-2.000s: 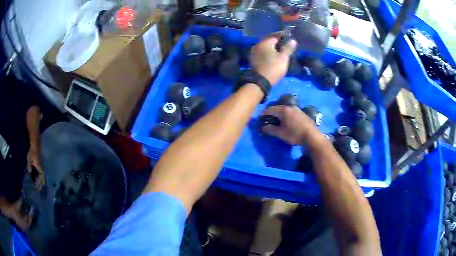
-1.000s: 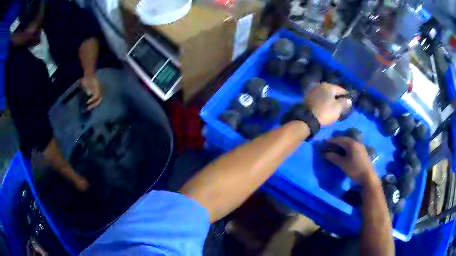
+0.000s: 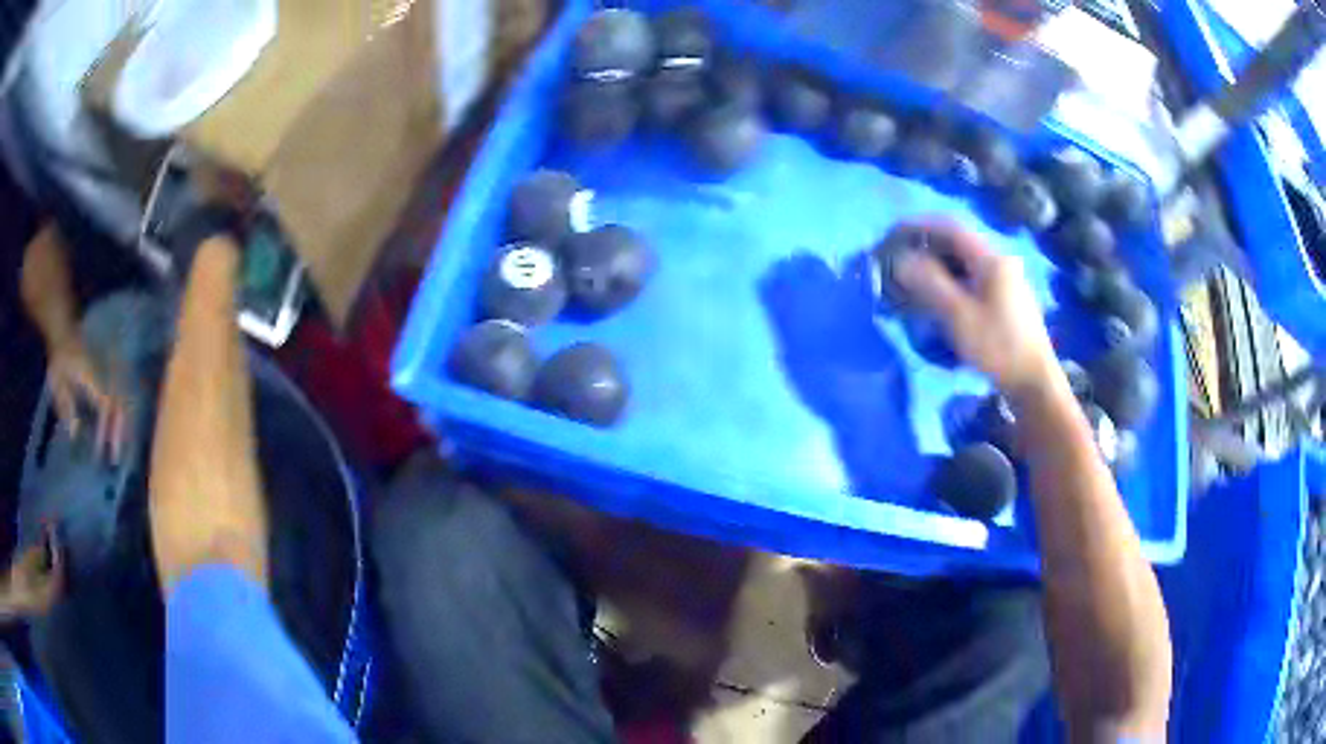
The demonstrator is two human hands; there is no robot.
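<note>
My right hand (image 3: 977, 302) is above the right half of the blue tray (image 3: 698, 502), its fingers on a black ball (image 3: 899, 273); blur hides the exact grip. Its shadow falls on the tray floor. My left arm reaches up at the left, outside the tray, towards the digital scale (image 3: 271, 276); the left hand past the wrist is too blurred to make out. Black balls line the tray's back and right sides. Several more sit at its left, one with a white number mark (image 3: 527, 266).
The black tub (image 3: 313, 494) is at the left, with another person's hands (image 3: 87, 393) over it. A cardboard box (image 3: 327, 131) with a white dish (image 3: 189, 66) stands at the upper left. Machine parts (image 3: 902, 44) are beyond the tray. Another blue tray is at the upper right.
My left hand has left the tray's back area and swung far left near the scale. My right hand has risen from the tray's middle onto a ball. The view has shifted.
</note>
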